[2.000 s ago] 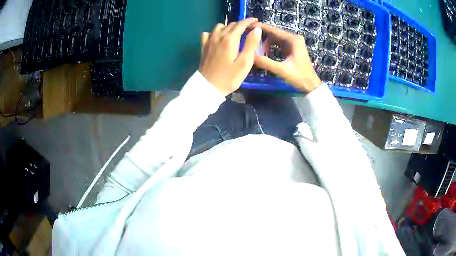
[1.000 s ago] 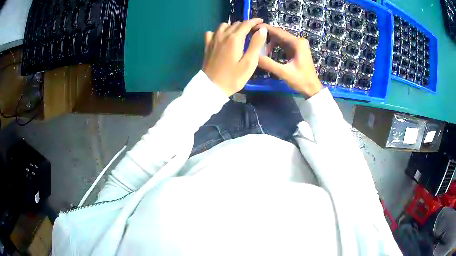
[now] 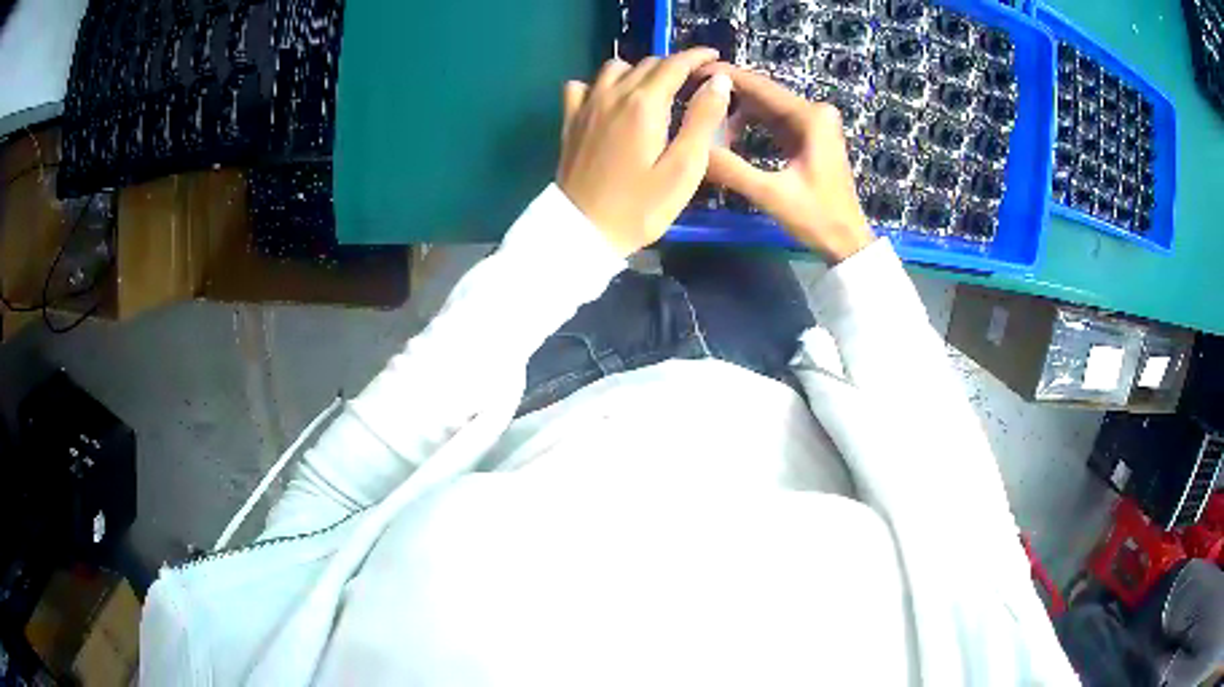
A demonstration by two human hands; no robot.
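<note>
A blue plastic tray (image 3: 1031, 148) on the green bench top holds rows of small modules with round black centres (image 3: 891, 164). My left hand (image 3: 636, 150) and my right hand (image 3: 800, 164) meet over the tray's left part, bare, with their fingertips close together. A small whitish, partly clear thing (image 3: 726, 132) shows between the fingertips. It is mostly hidden, and I cannot tell what it is or which hand grips it. The modules under my hands are partly covered.
A second blue tray (image 3: 1166, 175) of modules lies at the right. Stacked black trays (image 3: 201, 87) stand at the bench's left. Below are open cardboard boxes (image 3: 155, 242) at left, wrapped cartons (image 3: 1060, 346) and red stools (image 3: 1128, 550) at right.
Both hands have shifted slightly to the right over the blue tray, their fingertips still together. The trays appear slightly further right in the view than two seconds ago.
</note>
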